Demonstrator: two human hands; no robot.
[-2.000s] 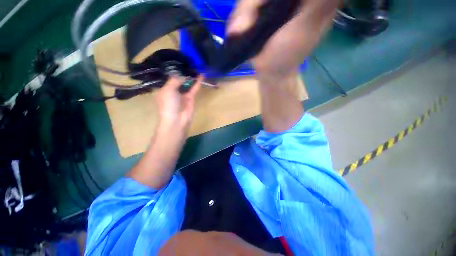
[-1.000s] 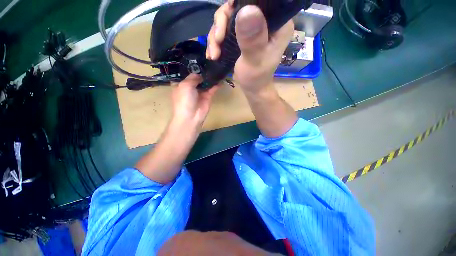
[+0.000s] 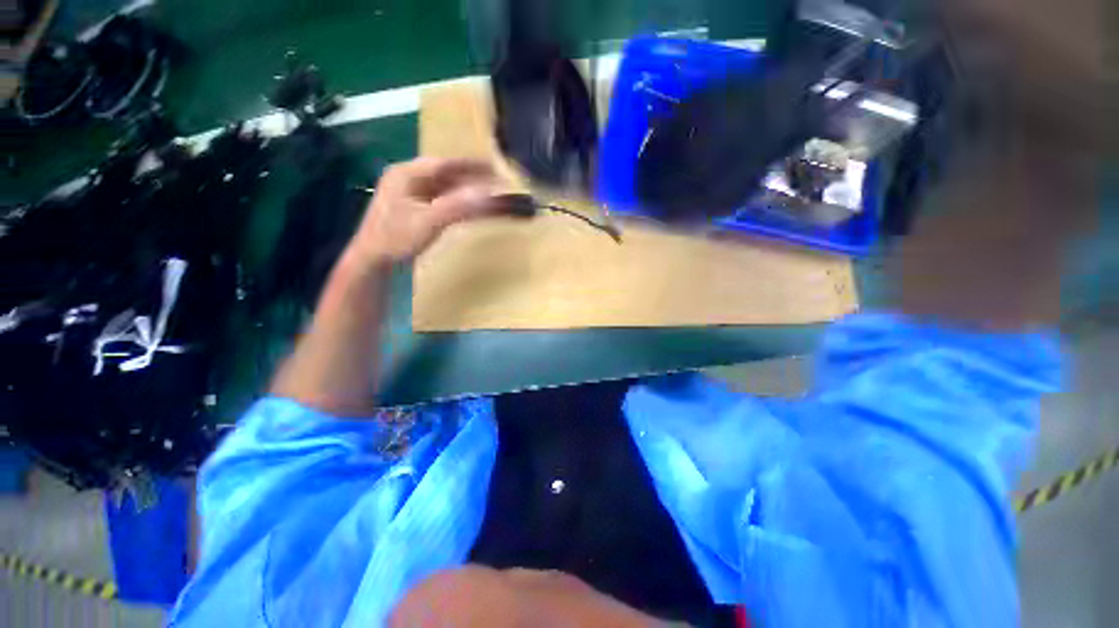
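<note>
My left hand (image 3: 430,209) is over the left part of the cardboard sheet (image 3: 638,282), fingers closed on a headset cable (image 3: 519,205) with a thin dark wire end pointing right. A blurred black object (image 3: 540,111), perhaps part of a headset, stands at the sheet's back edge, beyond my left hand. My right hand (image 3: 1012,98) is large and blurred at the upper right; its fingers and any hold are unclear. A blurred dark shape (image 3: 718,147) lies over the blue tray; I cannot tell what it is.
The blue tray (image 3: 620,135) holds a silvery-grey box, likely the screw feeder (image 3: 859,117). A tangled black cable bundle (image 3: 111,307) with white ties (image 3: 141,337) is at left. Other headsets (image 3: 104,68) are at the far upper left. A blue bin (image 3: 147,546) is at the lower left.
My left hand has moved away from the ear cup and now holds a cable end. My right hand has swung to the upper right. The silvery hoops no longer show over the work.
</note>
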